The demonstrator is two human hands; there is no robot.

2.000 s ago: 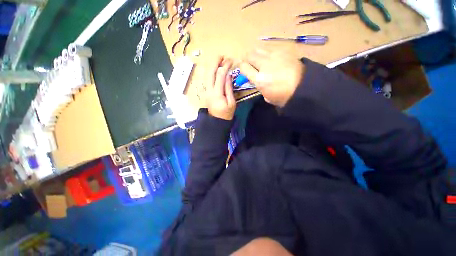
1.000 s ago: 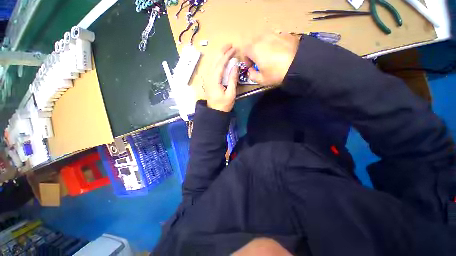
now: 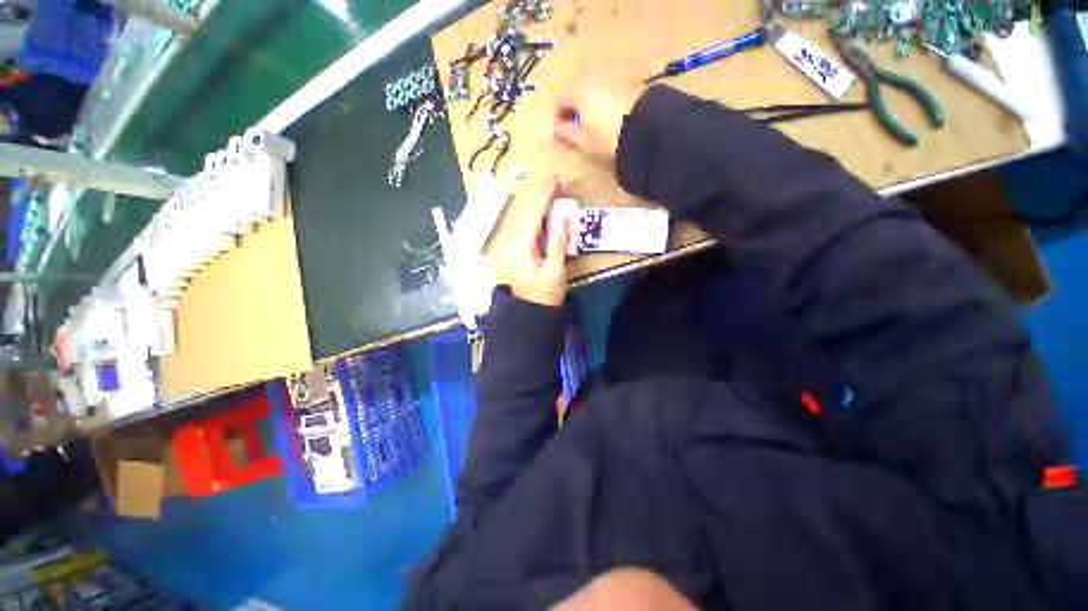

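Note:
My left hand [image 3: 541,253] holds a white housing half [image 3: 635,230] by its left end, near the bench's front edge. Small dark and metallic parts show inside the shell, and its right end points to the right. My right hand [image 3: 593,113] is raised behind the shell, apart from it, over the cardboard. A small dark or purplish bit shows at its fingertips. The hand is blurred, and I cannot tell whether it grips that bit.
Wired components [image 3: 507,74] lie at the back. A blue pen-like tool [image 3: 716,53], a white labelled packet [image 3: 813,63], tweezers [image 3: 802,110] and green-handled pliers [image 3: 897,105] lie right. White units [image 3: 265,167] stand in a row at left. A blue crate [image 3: 371,418] is below.
My right hand has moved away from the shell, back and to the left, leaving the shell's inside visible. My left hand still holds the shell. The view has shifted, showing more of the bench's back.

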